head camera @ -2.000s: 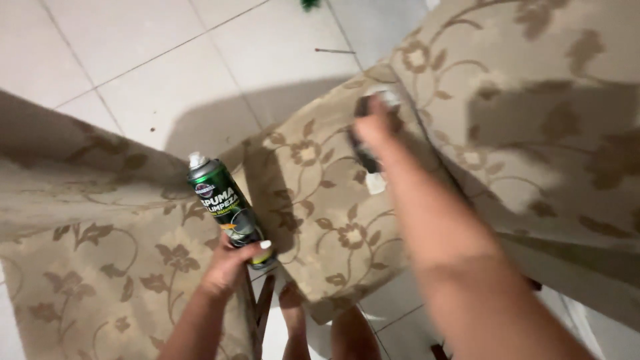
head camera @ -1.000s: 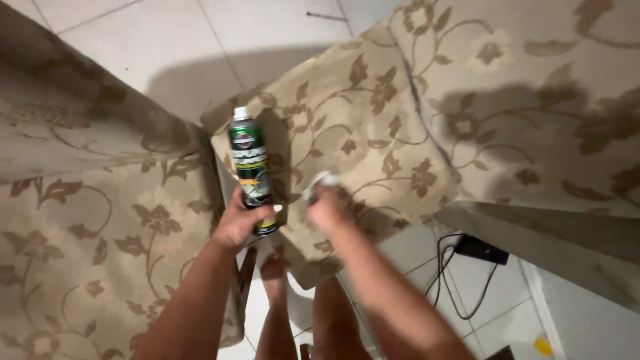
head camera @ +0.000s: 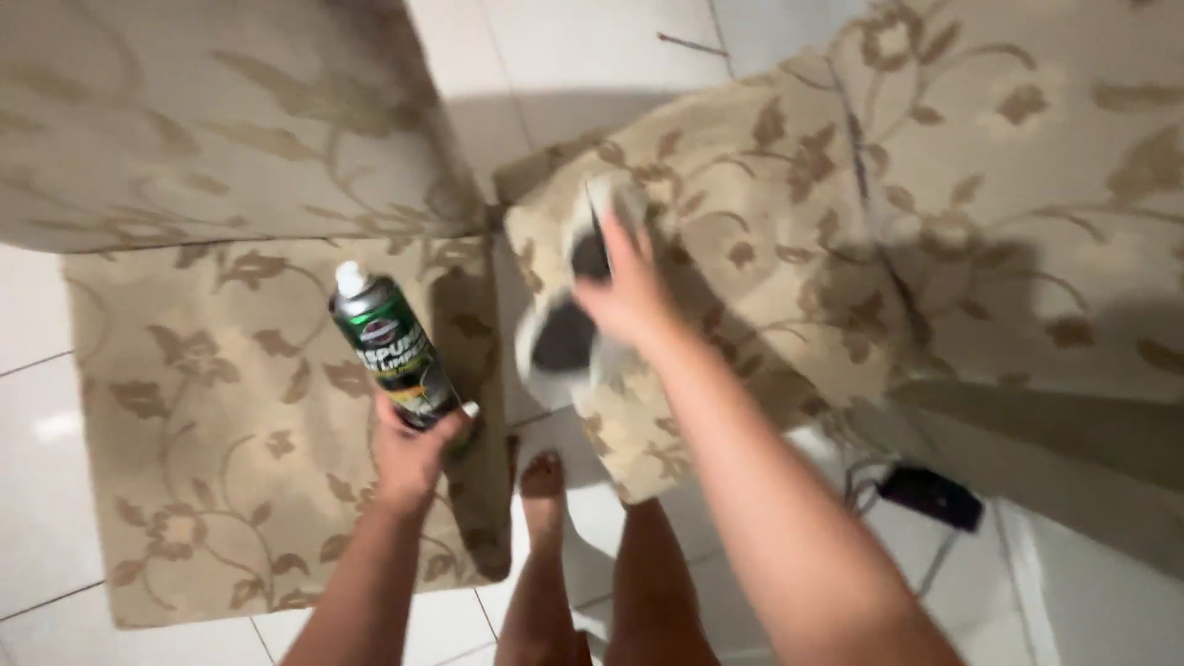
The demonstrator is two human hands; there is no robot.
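Observation:
My left hand grips the lower part of a green and black aerosol can of cleaning foam with a white top, tilted over the left floral chair seat. My right hand is at a blurred dark and white object, perhaps a brush or a cloth, at the near left edge of the right floral seat. Motion blur hides how my fingers hold it and exactly what it is.
Upholstered chair backs rise at the upper left and on the right. My bare foot and legs are below, between the seats. A black box with a cable lies on the white tiled floor at lower right. A thin stick lies beyond the seats.
My right hand has moved from over the right seat to its left edge. The can in my left hand is now over the left seat. The view has shifted left.

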